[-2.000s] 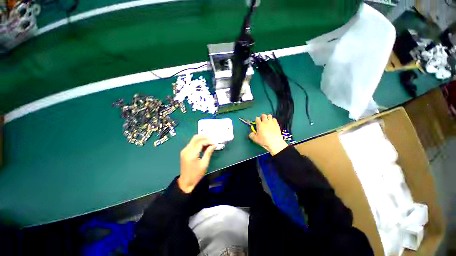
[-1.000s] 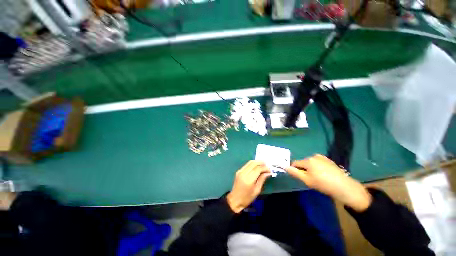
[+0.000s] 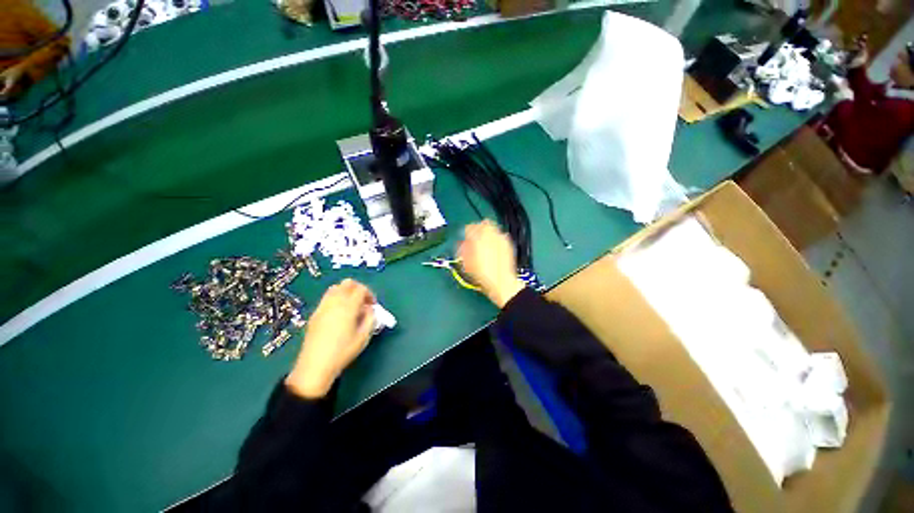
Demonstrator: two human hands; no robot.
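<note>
My left hand (image 3: 339,331) is closed around a white plastic piece (image 3: 382,319) just above the green mat; most of the piece is hidden by the fingers. My right hand (image 3: 487,257) is over the yellow-handled pliers (image 3: 463,278), beside the black cables (image 3: 508,205); its fingertips are blurred, and I cannot tell if it holds anything. The pliers' tips point left. The metallic parts (image 3: 241,301) lie in a pile left of my left hand. Small white parts (image 3: 336,235) lie beside the silver metal box (image 3: 414,217).
A black electric screwdriver (image 3: 394,180) hangs over the metal box. A large carton (image 3: 832,401) with white housings is at the right. A translucent white sheet (image 3: 626,120) stands behind it. A white-edged strip (image 3: 150,271) runs behind the mat. A person in red (image 3: 874,120) is at far right.
The view has swung right. My right hand has left the white housing and moved over to the pliers. My left hand now covers most of the white piece.
</note>
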